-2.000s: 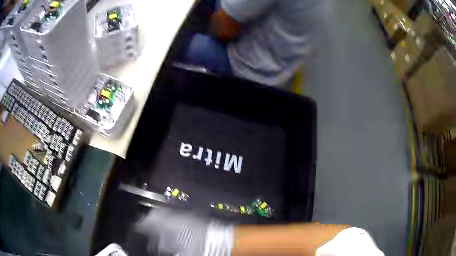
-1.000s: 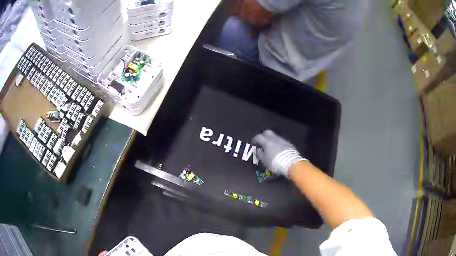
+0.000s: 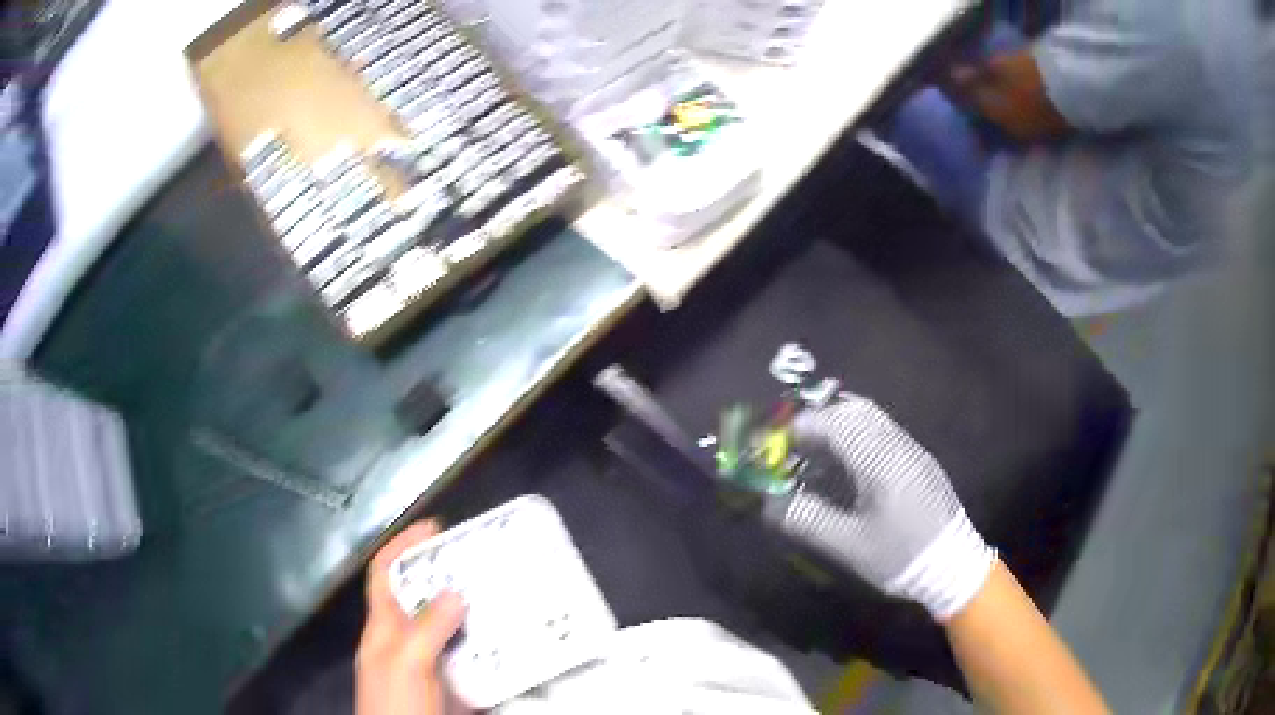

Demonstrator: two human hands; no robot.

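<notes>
My left hand [image 3: 406, 636], bare, holds a white housing shell [image 3: 510, 601] at the bottom centre, with the thumb over its left edge. My right hand [image 3: 888, 496], in a striped grey-white glove, holds a green circuit board [image 3: 759, 450] with a yellow part between thumb and fingers. The board is blurred. It is above the black parts bin [image 3: 965, 419], whose white lettering is partly hidden by the glove.
A shallow cardboard tray [image 3: 366, 333] of small white blocks lies on the bench. Filled housings [image 3: 685, 196] stand beside it. White housings [image 3: 63, 468] are at the left edge. A small black block [image 3: 422, 405] and a thin stick [image 3: 273, 468] lie on the green mat. A seated person [image 3: 1119, 154] is at upper right.
The view has swung left. The left hand and its housing have come further into view. The right hand has moved from the empty middle of the bin and now has a board.
</notes>
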